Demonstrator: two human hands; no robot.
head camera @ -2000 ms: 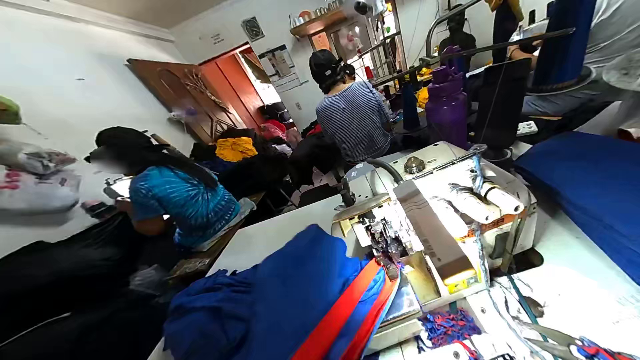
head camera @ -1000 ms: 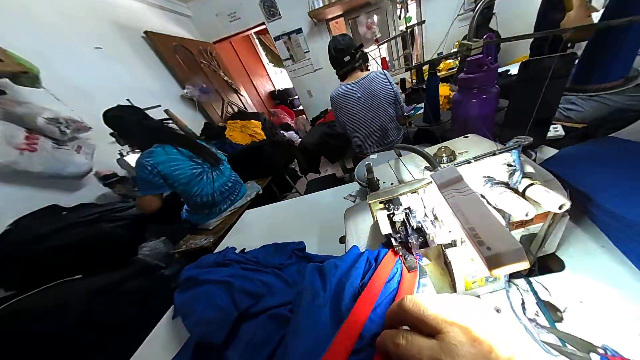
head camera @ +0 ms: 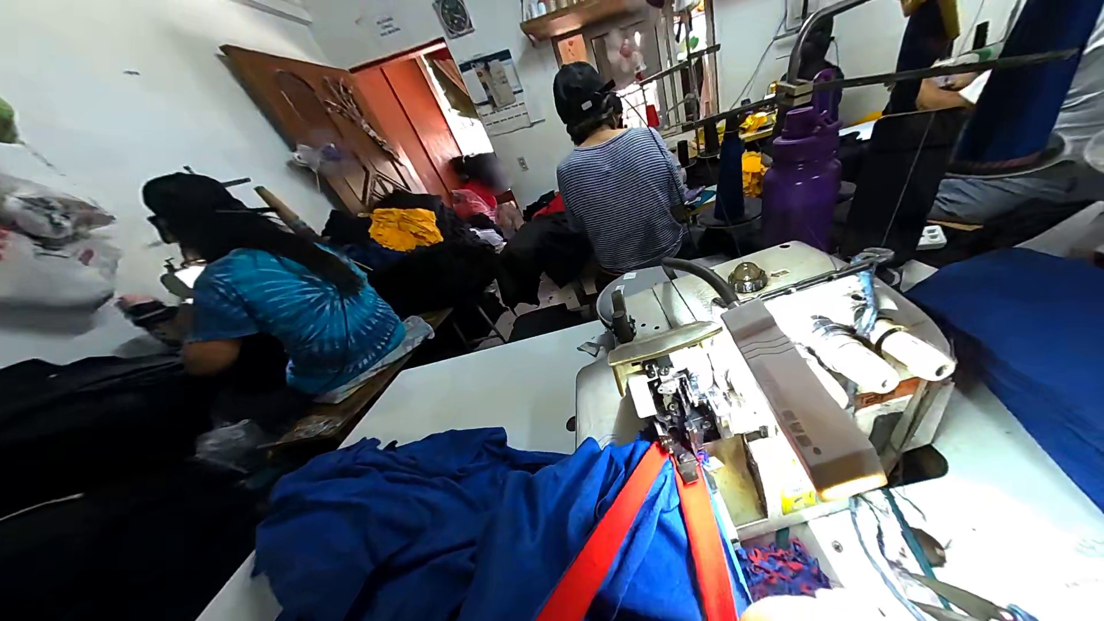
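A white overlock sewing machine (head camera: 681, 405) stands on the table, its lit needle area over the garment's edge. Blue fabric (head camera: 431, 526) lies bunched in front and to the left. Two red strips (head camera: 617, 535) run from the presser foot (head camera: 686, 464) down to the bottom edge of the view. Only an overexposed sliver of my right hand (head camera: 789, 607) shows at the bottom, beside the right red strip; its fingers and any hold are hidden. My left hand is out of view. Blue and red fabric trimmings (head camera: 780, 569) fill a recess below the machine's front.
Thread snips (head camera: 957, 595) and loose threads lie at the lower right. More blue fabric (head camera: 1026, 345) rests at the right, a purple bottle (head camera: 802, 181) behind the machine. A person in a tie-dye shirt (head camera: 293, 302) sits left; another in a striped shirt (head camera: 625, 198) sits ahead.
My right hand, plainly visible by the red strips one second ago, has dropped mostly out of the bottom of the view. A person in red now shows near the doorway.
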